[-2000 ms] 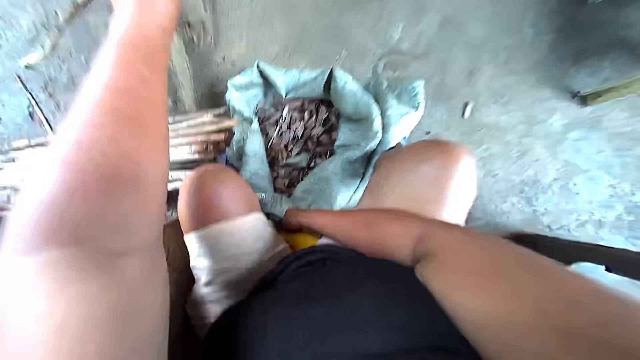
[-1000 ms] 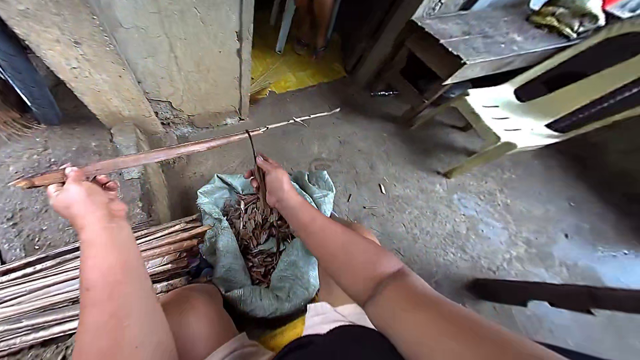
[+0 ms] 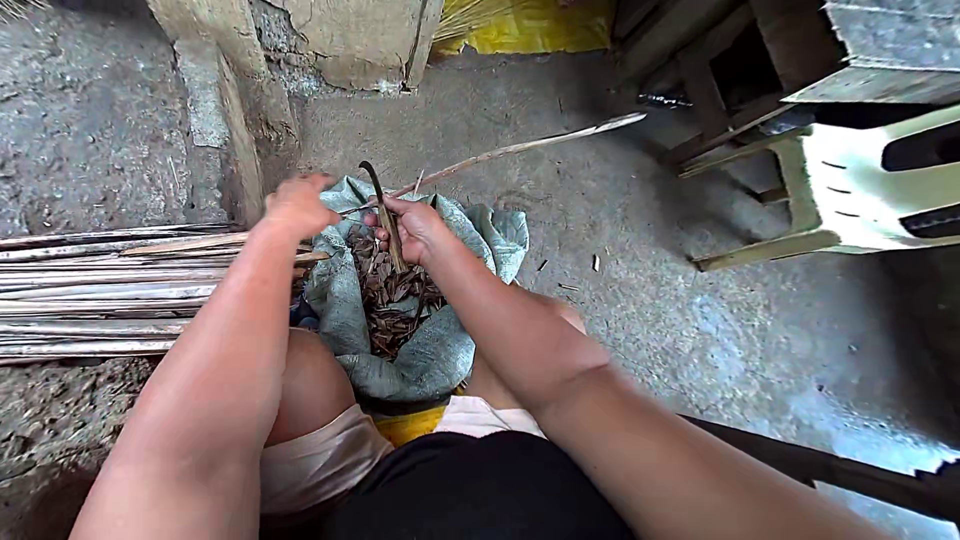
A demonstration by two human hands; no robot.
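Observation:
My right hand point(image 3: 409, 229) grips the wooden handle of a small curved knife point(image 3: 386, 217), its dark hooked blade pointing up and away. A long thin stalk point(image 3: 510, 150) runs from beside that hand toward the upper right; whether the fingers also hold it is unclear. My left hand point(image 3: 300, 206) is raised just left of the knife, fingers spread, with nothing seen in it. Below the hands, between my knees, an open green woven sack point(image 3: 409, 371) holds brown dry shavings point(image 3: 390, 307).
A bundle of long dry stalks point(image 3: 112, 292) lies at the left. Concrete wall ends point(image 3: 360, 41) stand ahead. A pale plastic chair point(image 3: 855, 187) and a wooden table point(image 3: 892, 79) are at the right. Small scraps lie on the concrete floor point(image 3: 637, 300).
One second ago my left hand held the stalk's thick end; now it is off the stalk and nearer my right hand. The knife remains in my right hand.

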